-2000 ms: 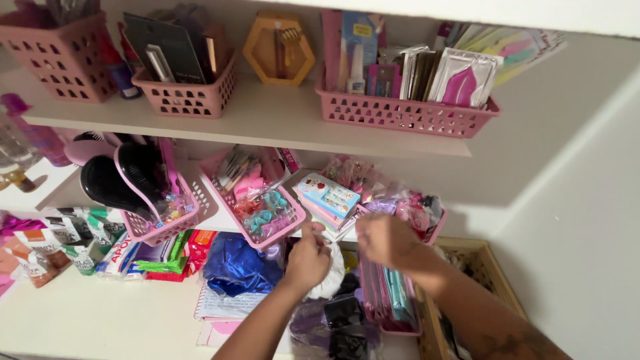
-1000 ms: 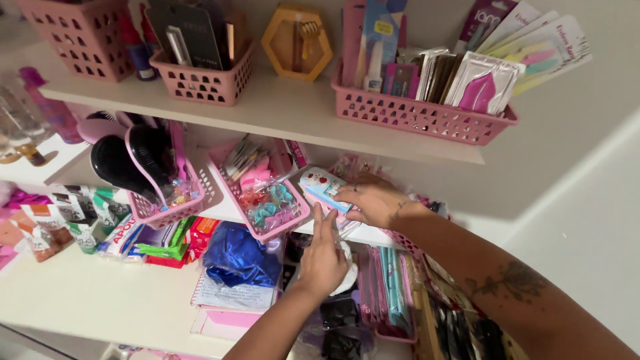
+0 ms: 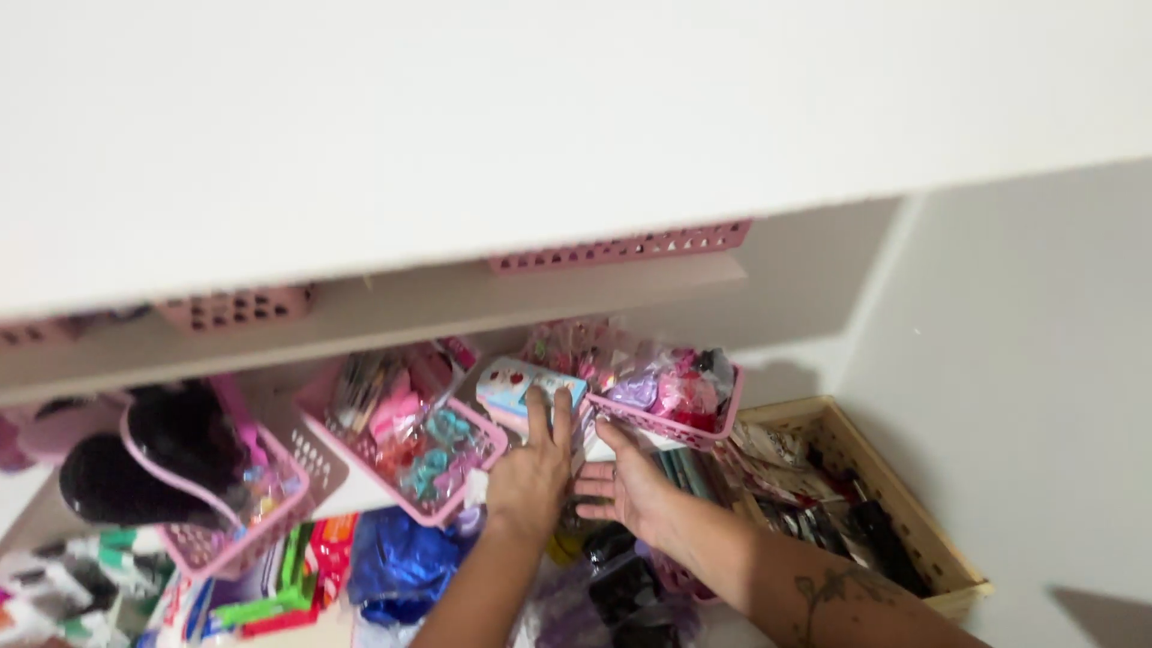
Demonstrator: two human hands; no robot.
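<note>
My left hand reaches up with its fingertips on a light blue and white box, which lies on the lower shelf between two pink plastic baskets. The left of these baskets holds packaged scrunchies and other hair accessories. In the right one are pink, red and purple items in clear wrap. My right hand, palm turned inward and fingers apart, is just below the near corner of that right basket and holds nothing that I can see.
A pink basket with black hairbrushes stands at the left. Blue shiny plastic and colourful packets lie below. At the right is a wooden crate of packaged items. A white shelf edge overhangs from above.
My right hand has come off the box and moved below the right basket. My left hand now touches the box. The view has shifted, and the upper shelf hides more.
</note>
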